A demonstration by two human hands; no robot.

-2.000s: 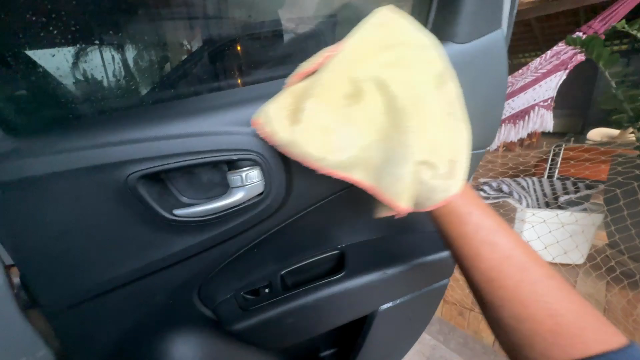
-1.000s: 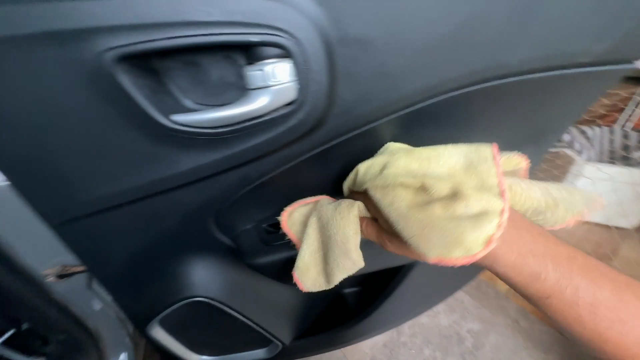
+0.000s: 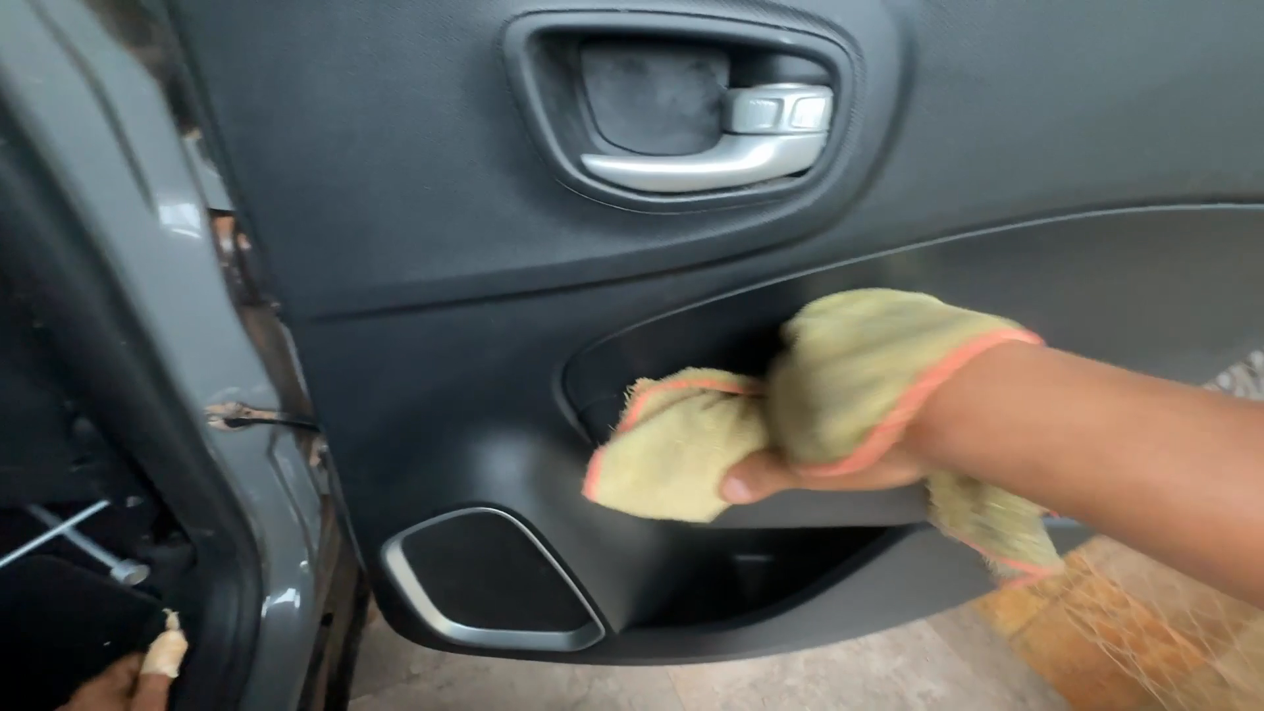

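A yellow microfiber cloth with orange edging point(image 3: 681, 449) is bunched in and draped over my right hand point(image 3: 790, 469). My thumb shows below the cloth, which lies against the dark door panel point(image 3: 415, 237) of a car, at the armrest recess; most of my fingers are covered. Above it is the silver inner door handle point(image 3: 721, 163). Part of my left hand point(image 3: 114, 686) shows at the bottom left, by the dark car interior, with a pale wrapping around one finger; whether it holds anything is cut off from view.
A framed speaker grille point(image 3: 494, 578) and a door pocket point(image 3: 760, 578) lie low on the panel. At left stand the grey door pillar point(image 3: 197, 286) and a door check strap point(image 3: 252, 416). A metal cross-shaped tool point(image 3: 84, 538) is inside the car. Netting point(image 3: 1165, 632) hangs at lower right.
My right hand, with the cloth, has gone from the window area down to the armrest recess. My left hand has come into view at bottom left. The view has moved lower and closer.
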